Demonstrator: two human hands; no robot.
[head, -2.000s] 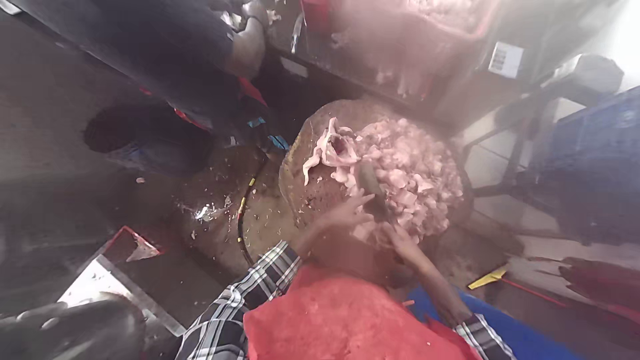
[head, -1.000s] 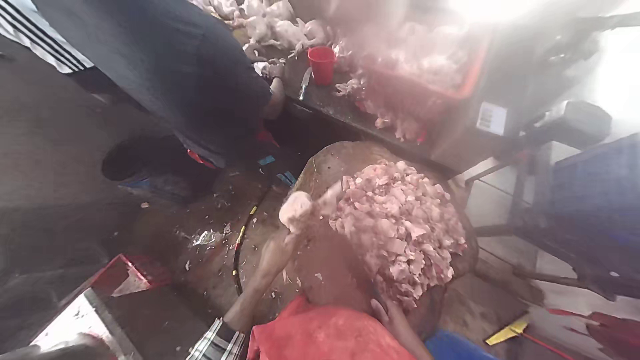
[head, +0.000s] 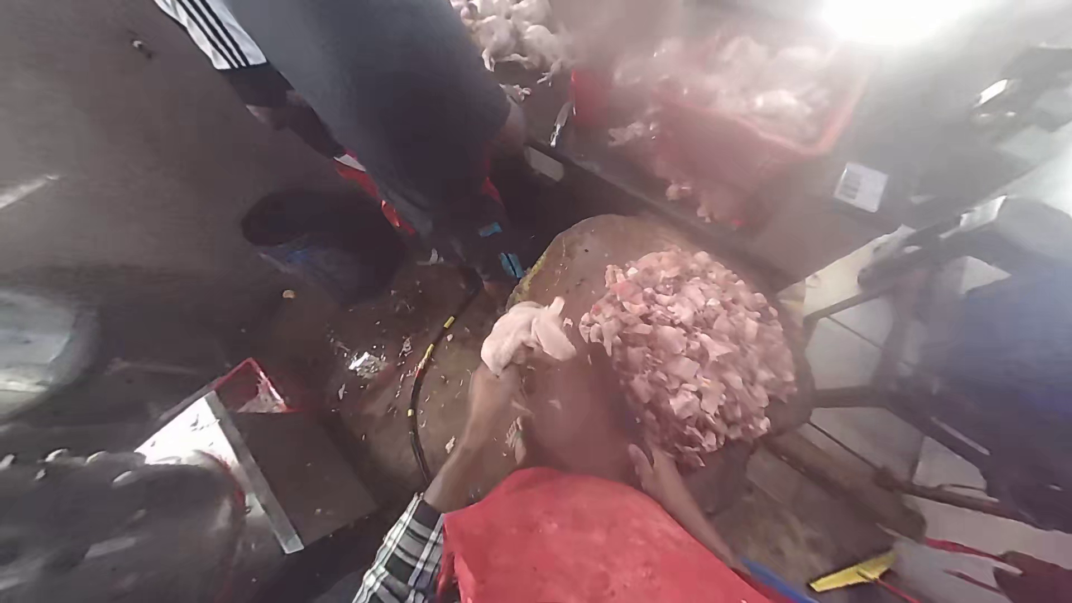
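A round wooden chopping block (head: 599, 239) stands before me, with a heap of chopped raw poultry pieces (head: 699, 352) on its right side. My left hand (head: 498, 389) grips a pale, whole-looking raw poultry carcass (head: 526, 333) over the block's left edge. Lower on the block, at the near side of the heap, is my right hand (head: 653, 469). A dark, blurred shape, perhaps a cleaver blade, reaches up from it, but its grip is unclear. A red apron (head: 578, 536) covers my front.
Behind the block, a counter holds a red crate of poultry (head: 762, 126) and more carcasses (head: 511, 33). A person in dark clothing (head: 377, 92) stands at the upper left beside a dark bucket (head: 327, 243). A black hose with yellow marks (head: 416, 385) crosses the floor.
Two seconds ago both hands were together at the heap, beside an opened carcass on the block. My left hand has moved left and now holds a carcass. The opened one no longer shows there.
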